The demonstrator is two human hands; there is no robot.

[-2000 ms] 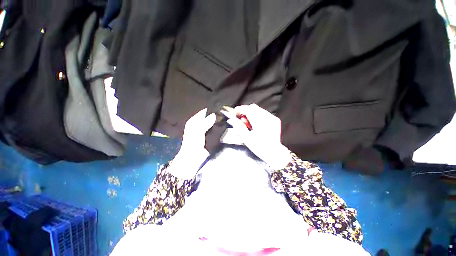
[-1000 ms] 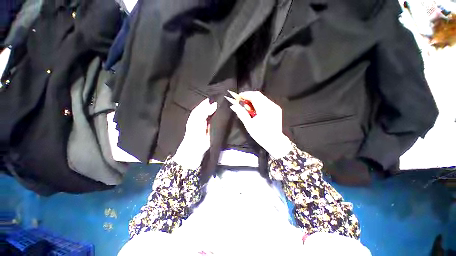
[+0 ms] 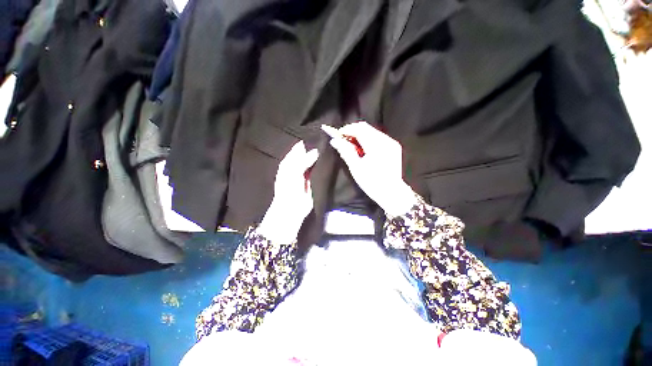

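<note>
A large black suit jacket (image 3: 472,129) lies spread in front of me, its front edges parted at the centre. My left hand (image 3: 293,187) holds the jacket's front edge at the left side of the opening, fingertips up. My right hand (image 3: 374,159) is just right of it and grips small red thread snips (image 3: 354,146), their pale tips pointing up and left over the jacket opening. The hands are apart. Both hands are overexposed, so finger detail is washed out.
More dark jackets with gold-coloured buttons (image 3: 64,143) hang over the table edge at the left, with a grey cloth (image 3: 129,207) beside them. Blue plastic crates (image 3: 78,347) stand on the blue floor (image 3: 171,286) at lower left. The white table (image 3: 616,207) shows at right.
The snips' open tips, seen a second ago, now look closer together. Both hands are higher on the front edge than two seconds ago and farther apart. The jacket opening has shifted.
</note>
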